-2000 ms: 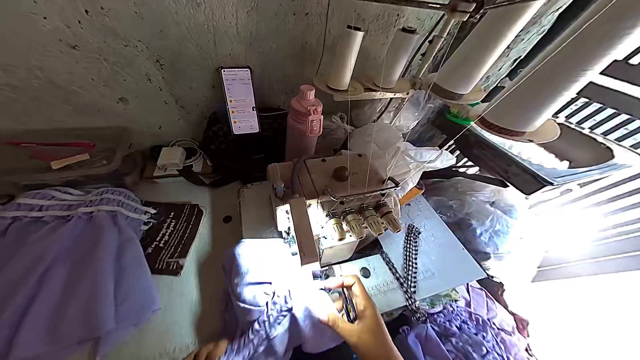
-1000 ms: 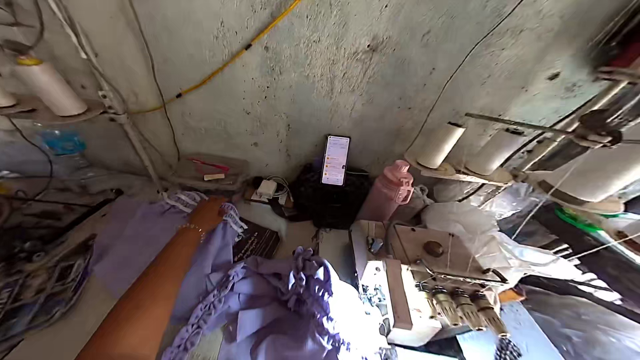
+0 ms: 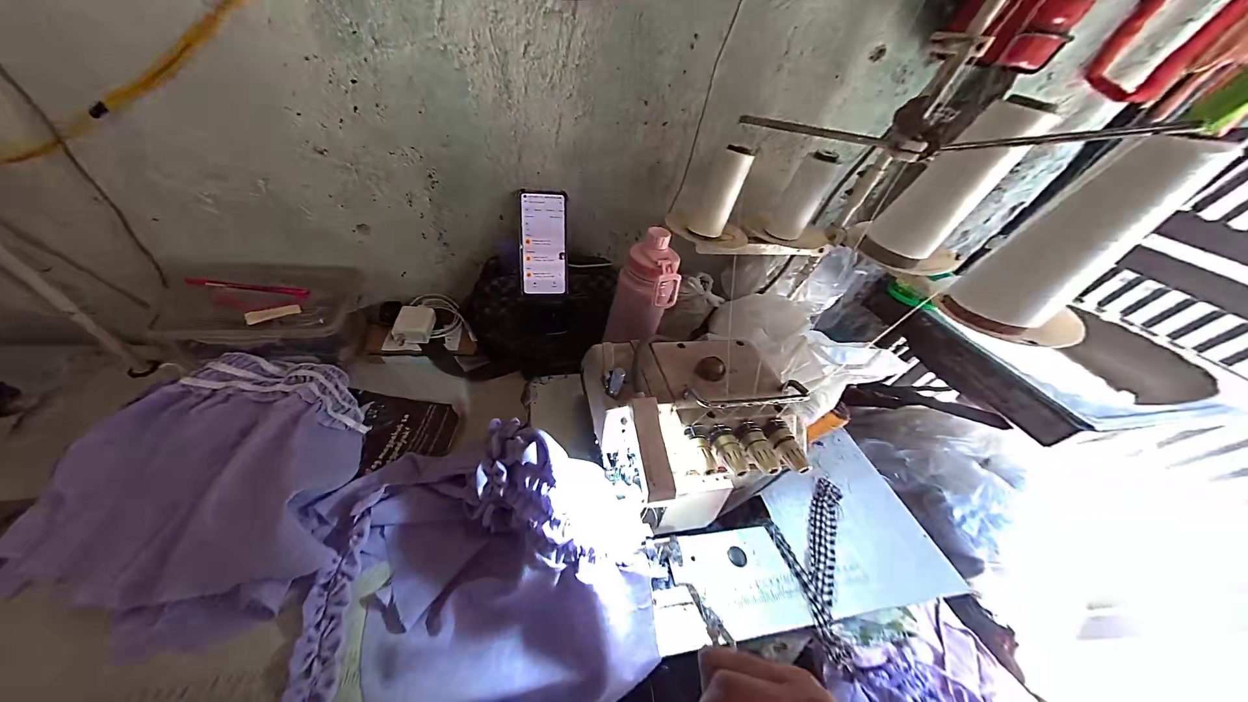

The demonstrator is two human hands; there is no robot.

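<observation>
The overlock sewing machine (image 3: 702, 419) stands at the centre, its machine lamp glaring on the cloth. A lavender garment with ruffled edging (image 3: 507, 595) lies against its left side, reaching the needle area. Another lavender piece with a gathered, white-trimmed top (image 3: 205, 468) is spread flat at the left. Part of my right hand (image 3: 760, 678) shows at the bottom edge, below the machine's bed; its fingers are mostly cut off, so what it holds is hidden. The nearest thing to it is a black-and-white checked strip (image 3: 824, 536), draped over the bed. My left hand is out of the frame.
Behind the machine stand a pink bottle (image 3: 643, 283), a lit phone (image 3: 543, 244) and a white charger (image 3: 413, 324). Large thread cones (image 3: 1092, 234) rise at the right. A plastic box (image 3: 258, 302) sits by the wall, and patterned cloth (image 3: 907, 648) lies at the lower right.
My left hand, on the lavender piece's gathered top one second ago, has left the view. My right hand has come in at the bottom. The view has swung right since then.
</observation>
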